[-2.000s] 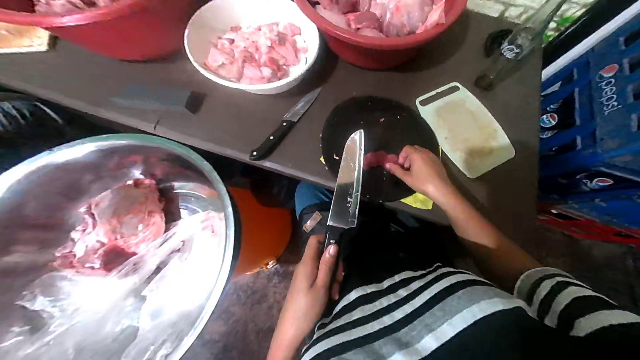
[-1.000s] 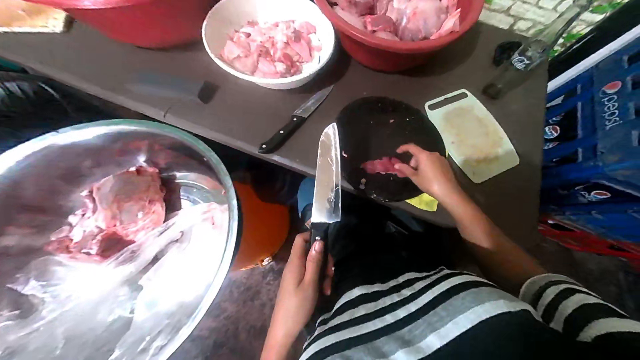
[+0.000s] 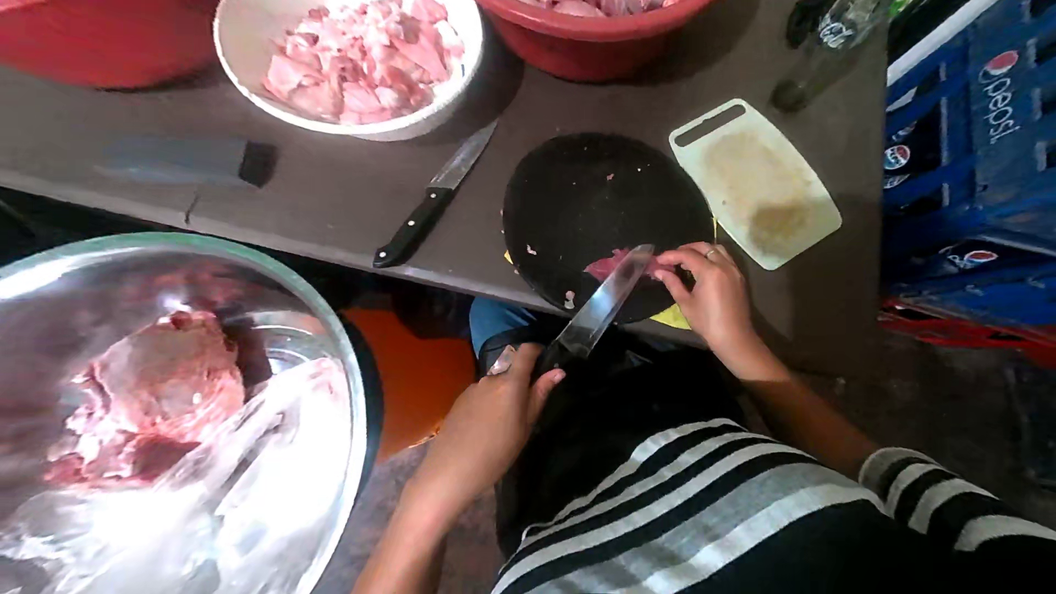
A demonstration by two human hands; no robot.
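My left hand grips the black handle of a kitchen knife, whose blade points up and right over a round dark cutting board. The blade lies across a small strip of red meat at the board's near edge. The fingertips of my right hand pinch the right end of that meat. Small scraps dot the board. Left of it rests a second knife with a black handle. A white plastic cutting board lies at the right of the round one.
A white bowl of cut meat and a red basin of meat stand at the back, another red basin at far left. A large metal basin holds meat and clear plastic. A glass bottle and blue crates are at right.
The knife in my left hand has moved from beside the round board onto the meat. My right hand, near the meat before, now pinches its right end.
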